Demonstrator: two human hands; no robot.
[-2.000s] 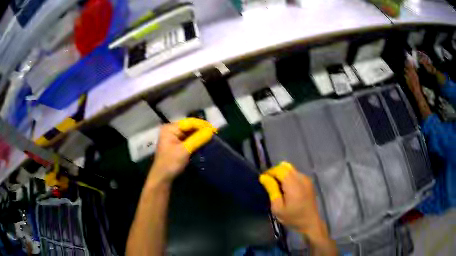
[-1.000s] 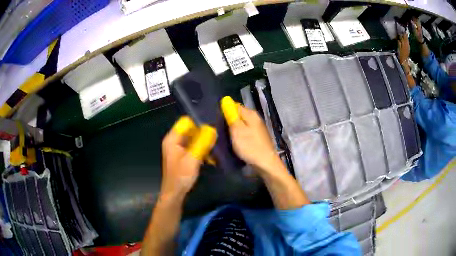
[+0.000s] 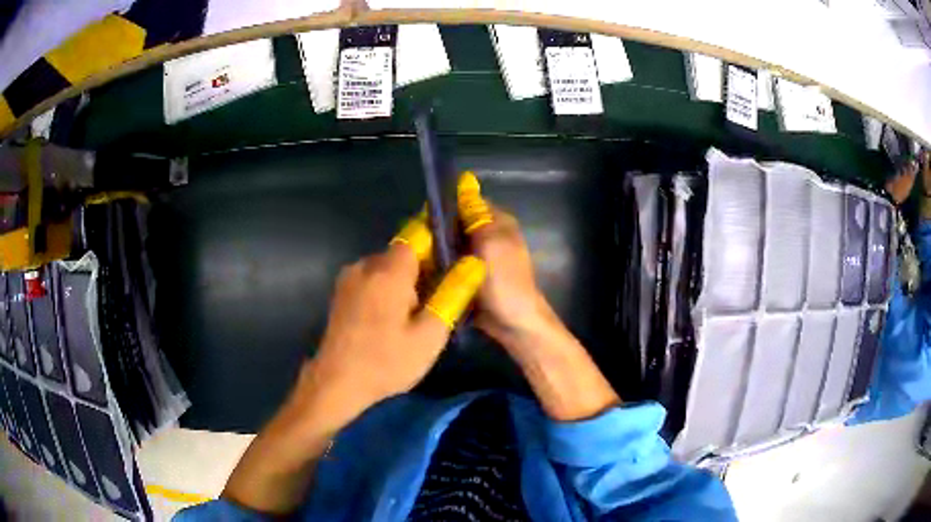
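A dark smartphone (image 3: pixel 439 194) is held on edge over the middle of the dark green bench (image 3: pixel 276 255), its far end pointing away from me and blurred. My left hand (image 3: pixel 383 321) grips it from the left near its lower end, with yellow finger cots on thumb and finger. My right hand (image 3: pixel 502 260) holds it from the right, with yellow-tipped fingers along its side. The phone's lower end is partly hidden by my fingers. I cannot tell whether a cover is on it.
White phone boxes (image 3: pixel 219 84) and dark phones with printed labels (image 3: pixel 574 80) line the belt below the shelf edge. A grey pocket tray stack (image 3: pixel 781 245) is at right, holding a few dark panels. Pocket trays with dark slabs (image 3: pixel 77 352) are at left. Another person's blue sleeve shows far right.
The view has levelled and shifted. The dark phone, stretched between my hands and then tilted with its back showing, is now turned on edge. My hands are closer together around it.
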